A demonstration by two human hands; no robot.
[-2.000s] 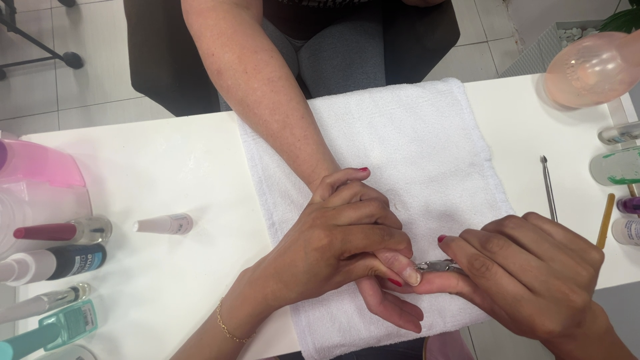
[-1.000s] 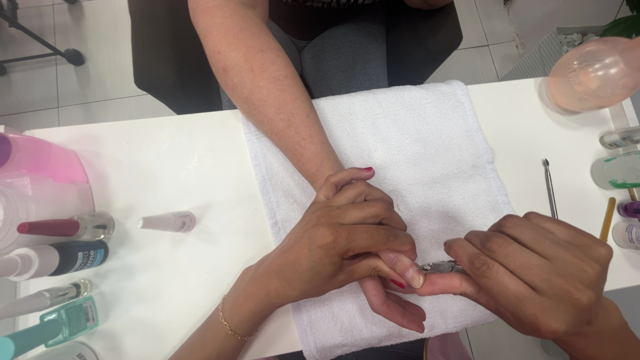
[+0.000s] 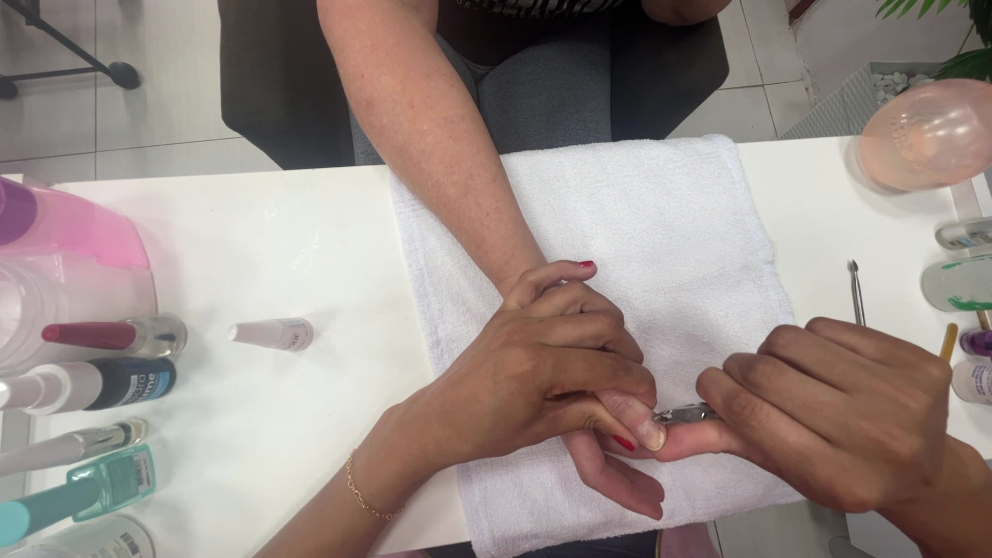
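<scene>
My left hand [image 3: 542,368], with red nails and a chain bracelet at the wrist, is closed around another person's hand [image 3: 616,473] and holds one of its fingers out. My right hand [image 3: 837,411] grips a metal cuticle nipper [image 3: 686,413]; its handles are hidden in my palm. The nipper's tip touches the side of the held finger's nail [image 3: 651,434], and whether its jaws are apart cannot be told. Both hands are over a white towel [image 3: 643,209]. The other person's forearm [image 3: 457,163] reaches in from the far side of the table.
On the white table [image 3: 217,256], a small white-capped bottle [image 3: 273,334] lies left of the towel. Polish bottles [image 3: 136,381] and a pink container [image 3: 85,232] line the left edge. A metal cuticle pusher [image 3: 855,291], more bottles [image 3: 961,283] and a translucent peach balloon [image 3: 922,136] are at right.
</scene>
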